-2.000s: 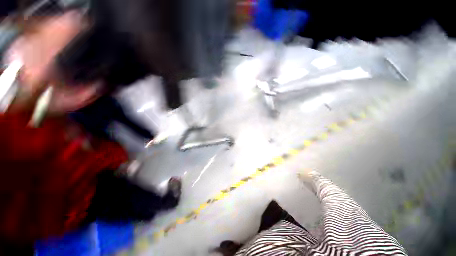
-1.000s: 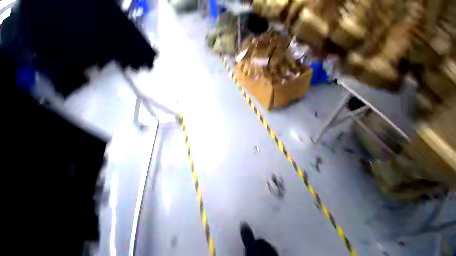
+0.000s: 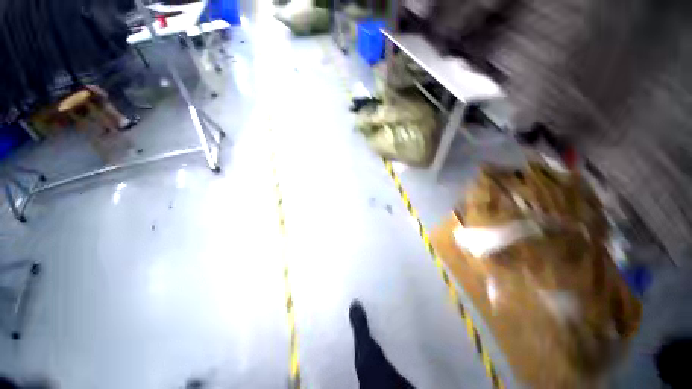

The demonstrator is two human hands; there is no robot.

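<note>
No hand of mine shows in the head view, and no held thing shows. A dark shoe and trouser leg (image 3: 372, 357), likely mine, are at the bottom, on the grey floor between two yellow-black tape lines. Nearest at the right is an open cardboard box (image 3: 493, 323) heaped with brown material (image 3: 546, 220) and a pale sheet or bag (image 3: 493, 239). The heap is blurred, so I cannot tell what it is.
A wheeled metal rack (image 3: 121, 163) with dark clothes stands at left. Olive sacks (image 3: 402, 133) lie beside a white table (image 3: 448, 68) at upper right. A blue bin (image 3: 371, 41) is behind. Grey-brown stacked material (image 3: 607, 99) fills the right. A person's foot shows at left.
The view has moved forward along the taped aisle. The cardboard box is now close at lower right, and the large black shape at left is gone from view.
</note>
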